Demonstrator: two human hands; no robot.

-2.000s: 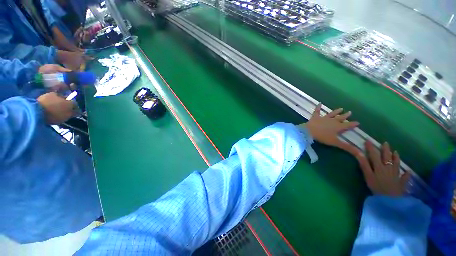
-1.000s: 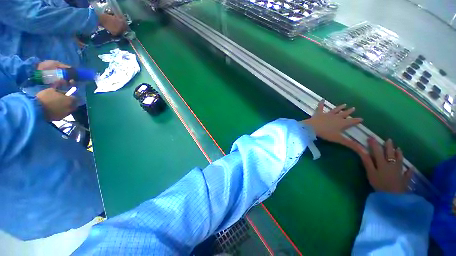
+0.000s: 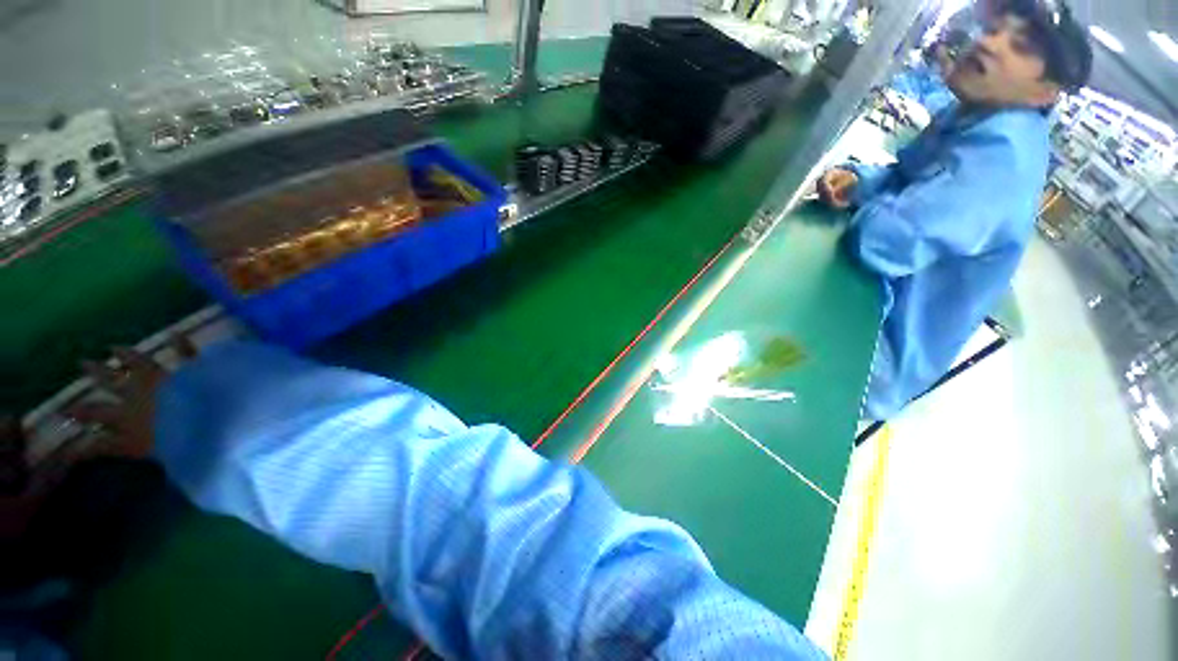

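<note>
My right hand [image 3: 119, 403] is at the left side, blurred and dim, resting on the metal guide rail [image 3: 194, 325] with its fingers apart and nothing seen in it. Its light blue sleeve crosses the lower picture. A dark reddish shape at the left edge may be my left hand, but it is too dark and cut off to tell. A blue parts bin [image 3: 375, 287] with orange-brown parts stands just beyond my right hand.
Black trays [image 3: 691, 88] are stacked by the upright post. Clear blister trays [image 3: 297, 97] lie at the far left. On the right bench are an amber patch [image 3: 771, 358] and a white strip [image 3: 760, 394] beside glare. A person in a blue smock [image 3: 962, 220] leans there.
The view has swung to the right. The blue bin, black trays and right bench have come in; the round units and left neighbours are out of view. My right hand now shows at the left.
</note>
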